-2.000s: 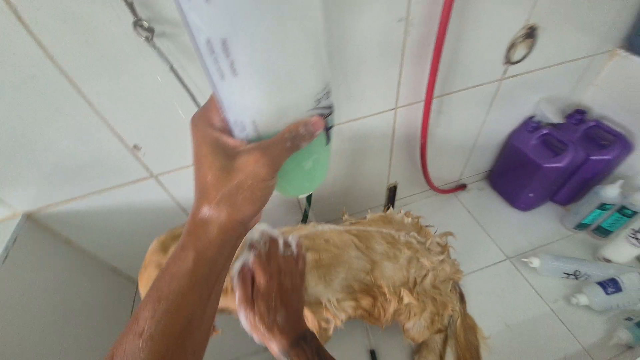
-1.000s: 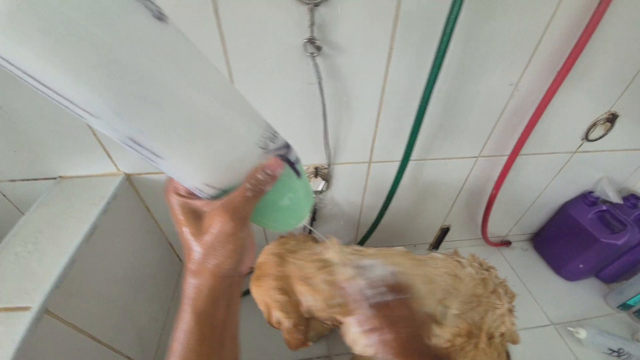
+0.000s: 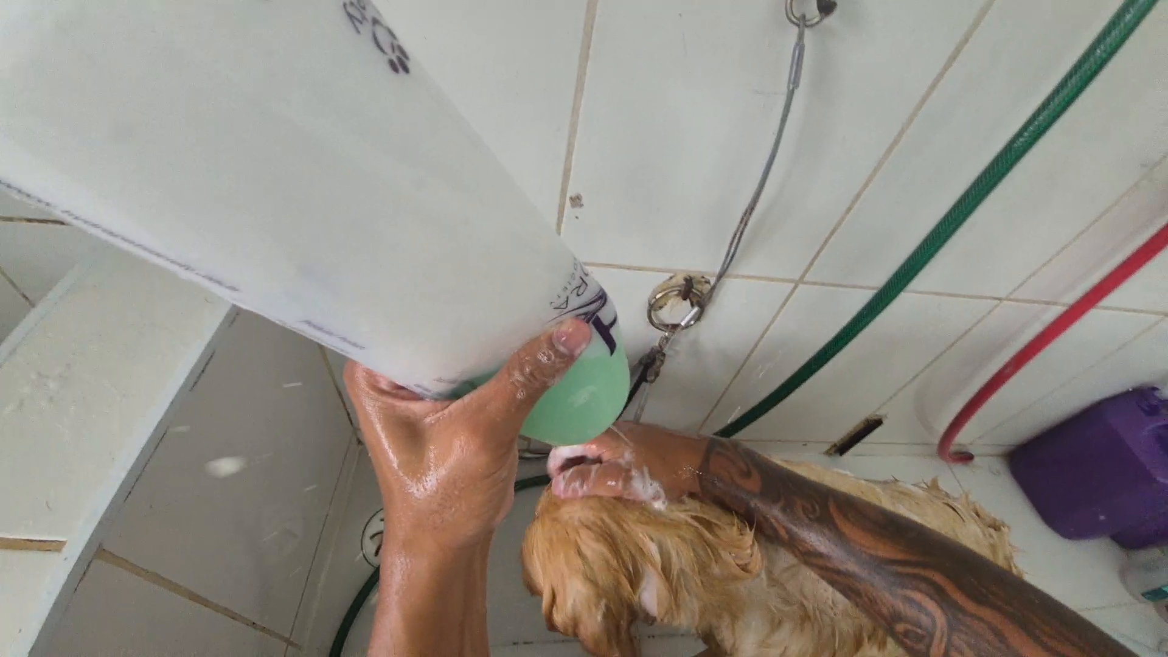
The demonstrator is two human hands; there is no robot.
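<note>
My left hand (image 3: 447,438), wet and shiny, grips a large translucent white plastic bottle (image 3: 301,182) near its lower end. The bottle is tilted, and green liquid (image 3: 584,397) shows at that end. Right beside and just below it, my right hand (image 3: 630,465) has foam on its curled fingers and rests at the top of the head of a wet, golden-haired dog (image 3: 611,566). My right forearm crosses above the dog's back. Whether these fingers hold anything cannot be told. Most of the dog's face is hidden, and its head points toward the lower left.
A metal cable (image 3: 762,182) runs to a wall ring (image 3: 680,301) behind the dog. A green hose (image 3: 940,246) and a red hose (image 3: 1049,347) hang along the tiled wall. Purple jugs (image 3: 1077,465) stand at right. A tiled ledge (image 3: 100,392) lies at left.
My right hand has moved from the dog's back to its head, beside the bottle's lower end. My left hand keeps its hold on the bottle. The view has shifted left since two seconds ago.
</note>
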